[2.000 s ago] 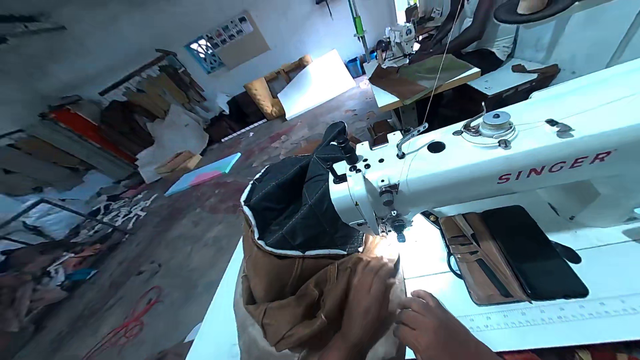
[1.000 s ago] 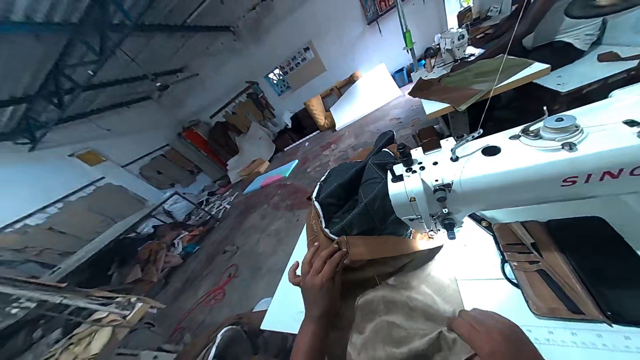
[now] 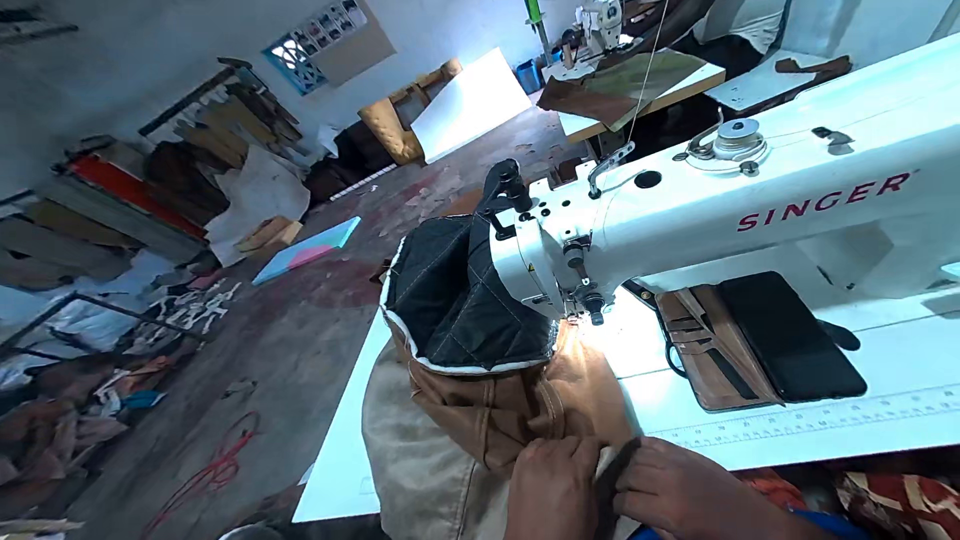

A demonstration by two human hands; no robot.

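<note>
A brown fabric piece (image 3: 487, 412) with black quilted lining (image 3: 457, 292) and white edging lies bunched under the head of a white Singer sewing machine (image 3: 675, 202). Its lit part runs beneath the needle area. Below the machine head, my left hand (image 3: 555, 480) grips the brown cloth near its lower edge. Close on its right, my right hand (image 3: 667, 480) pinches a dark edge of the same material, its fingertips partly hidden. Greyish-tan fabric (image 3: 412, 442) hangs at the left side of the brown piece.
An open brown wallet-type phone case (image 3: 720, 352) with a black phone lies right of the needle, above a printed ruler (image 3: 825, 420) on the white table (image 3: 345, 450). A second sewing machine (image 3: 600, 26) stands farther back. Red cord (image 3: 217, 472) lies on the floor.
My left hand has moved from the left edge of the brown fabric to its lower part, beside my right hand. The fabric is bunched differently. The view has turned.
</note>
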